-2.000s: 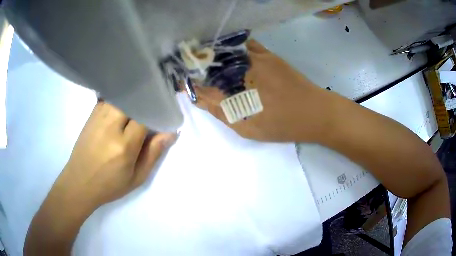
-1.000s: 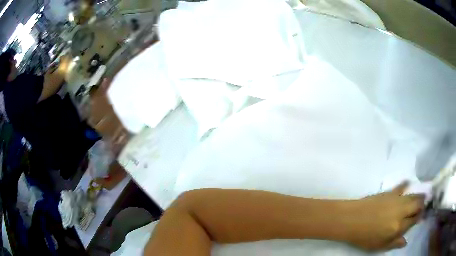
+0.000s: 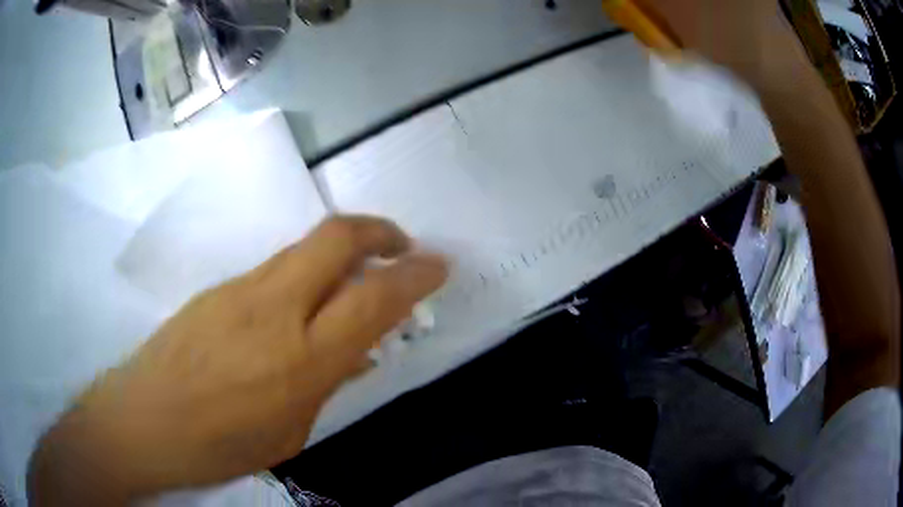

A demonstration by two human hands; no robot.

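A white fabric piece (image 3: 213, 213) lies on the sewing table at the left, its corner near the machine bed. My left hand (image 3: 257, 347) is over its lower right part, blurred, with fingers bent. Small white bits show by its fingertips; whether it grips anything is unclear. My right hand (image 3: 718, 30) is at the top right, cut off by the top edge. It touches or overlaps an orange-yellow handle (image 3: 644, 24), which looks like part of the scissors. A blurred white thing (image 3: 708, 94) lies below it, beside the forearm.
The shiny metal slide plate (image 3: 213, 59) is at the upper left. Ruler marks run along the table's front edge (image 3: 554, 238). A yellow-edged tray (image 3: 842, 59) is at the top right. A side shelf (image 3: 782, 307) with white items stands lower right, beyond the dark gap.
The view has swung from the fabric heap at the left back to the table's front and right. My right hand has come into view by the orange-yellow handle. The machine head is out of view.
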